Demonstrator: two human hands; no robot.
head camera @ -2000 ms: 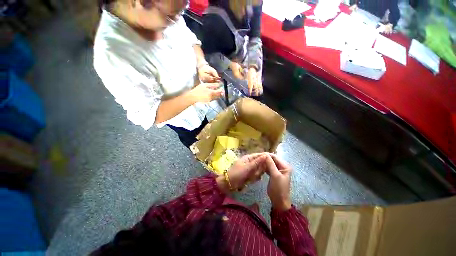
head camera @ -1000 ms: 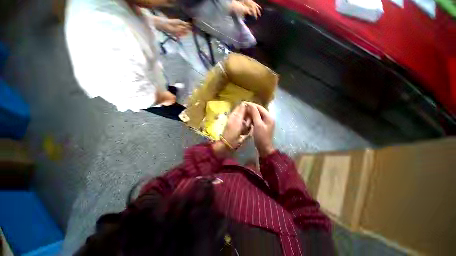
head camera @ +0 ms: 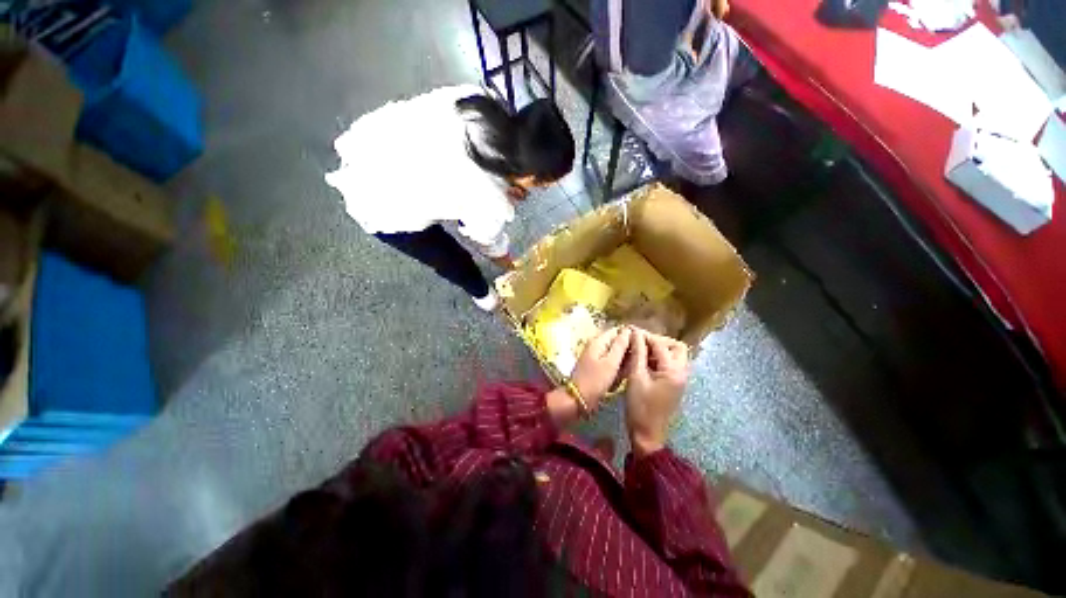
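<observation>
My left hand [head camera: 599,364] and my right hand [head camera: 657,386] meet at the fingertips over the near rim of an open brown carton [head camera: 705,259]. The fingertips are pinched together; any small piece between them is hidden or too small to make out. Yellow pieces [head camera: 632,276] and pale, crumpled scraps [head camera: 650,313] lie inside the carton. The carton's rim is worn and uneven.
A person in white [head camera: 415,158] bends down beside the carton's left side. Another person in a pale apron [head camera: 678,99] is by the red-topped bench [head camera: 935,199]. Black stools [head camera: 514,23] stand behind. Blue bins [head camera: 140,99] are left; a brown carton [head camera: 807,555] lies lower right.
The view has shifted, so the carton shows further right and lower than a second ago. The person in white has bent down low. My hands remain together at the fingertips.
</observation>
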